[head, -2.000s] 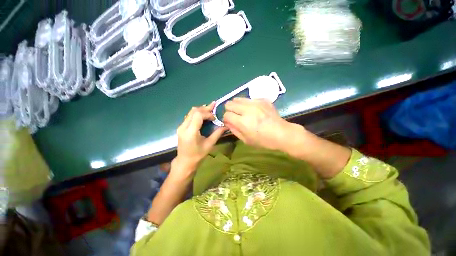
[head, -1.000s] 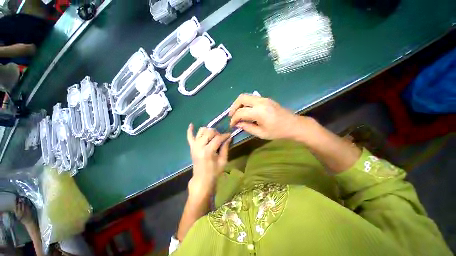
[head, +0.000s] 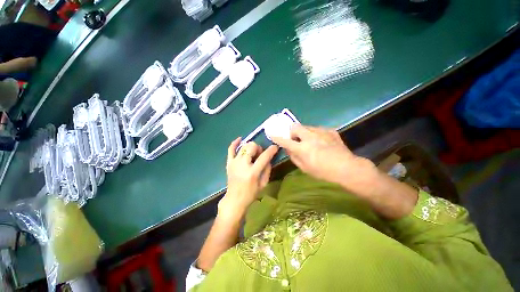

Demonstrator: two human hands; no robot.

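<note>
A white plastic housing (head: 279,126) with a round solid disc and a long open loop is held over the front edge of the green bench. My left hand (head: 247,169) grips its loop end, with fingers around the frame. My right hand (head: 320,149) is at the disc end, its fingertips on the disc's edge. Whether a thin strip is between my fingers cannot be seen. A pile of pale thin strips (head: 335,45) lies on the bench beyond my right hand.
Stacked white housings (head: 163,136) and a denser heap (head: 69,162) lie to the left on the green bench (head: 188,188). A clear bag with yellow contents (head: 71,236) is at the left edge. A person's arm (head: 17,65) shows far left. Blue plastic (head: 495,97) is at right.
The view has swung, so the bench stacks appear shifted and more shows at left. The held housing's disc has come into view again, and my right hand has moved from the loop to the disc.
</note>
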